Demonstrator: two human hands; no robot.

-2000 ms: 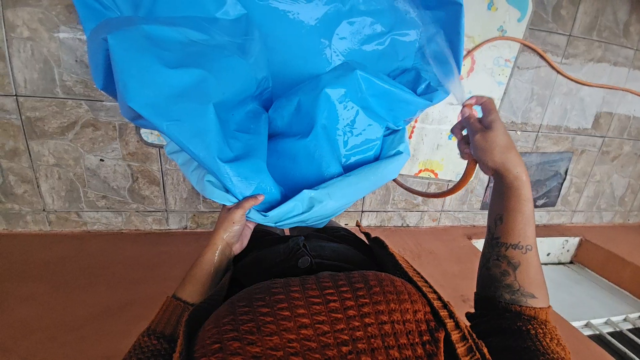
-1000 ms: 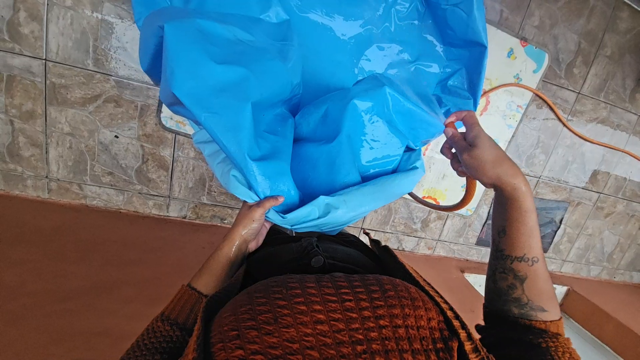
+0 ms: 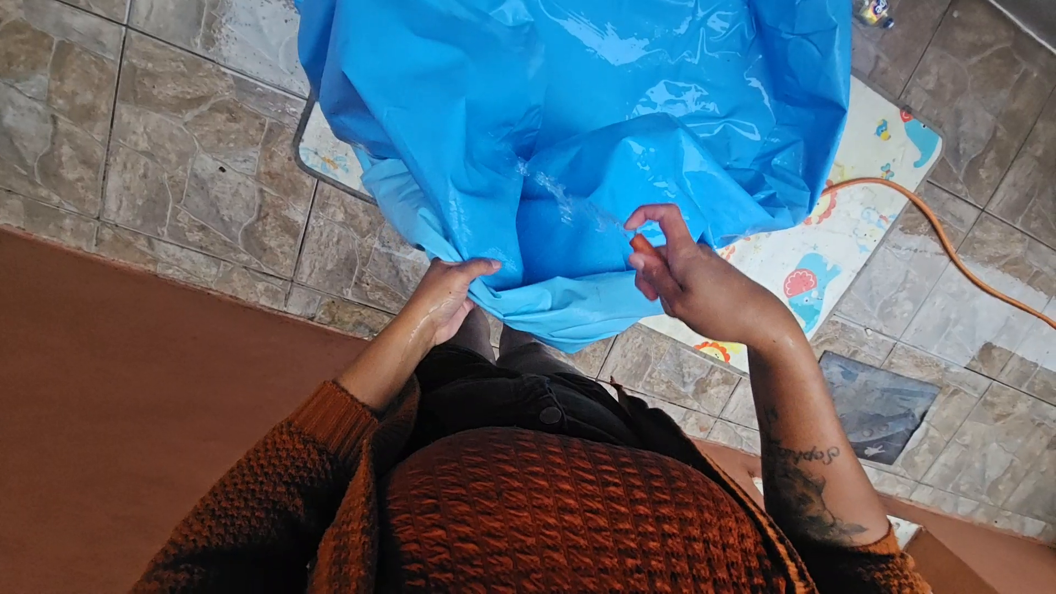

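Note:
A large wet sheet of blue plastic (image 3: pixel 610 107) hangs in folds in front of me, its lighter blue underside turned up along the near edge. My left hand (image 3: pixel 454 297) pinches that edge between thumb and fingers, and its wrist is wet. Over the right part of the sheet, my right hand (image 3: pixel 689 276) grips the end of an orange hose (image 3: pixel 932 210), with a thumb or finger close to its mouth. Water sprays from it up and to the left onto the plastic. Part of the hose is hidden behind the sheet and hand.
A white play mat with animal prints (image 3: pixel 858 247) lies under the sheet on stone-patterned floor tiles (image 3: pixel 223 165). A dark grey square (image 3: pixel 879 404) is set on the floor at the right. A small clear bottle (image 3: pixel 874 12) lies at the top right. A reddish-brown surface (image 3: pixel 148 412) fills the lower left.
My right hand has moved from the sheet's right edge inward over it, and the spray now lands across the middle folds. My left hand still holds the near edge.

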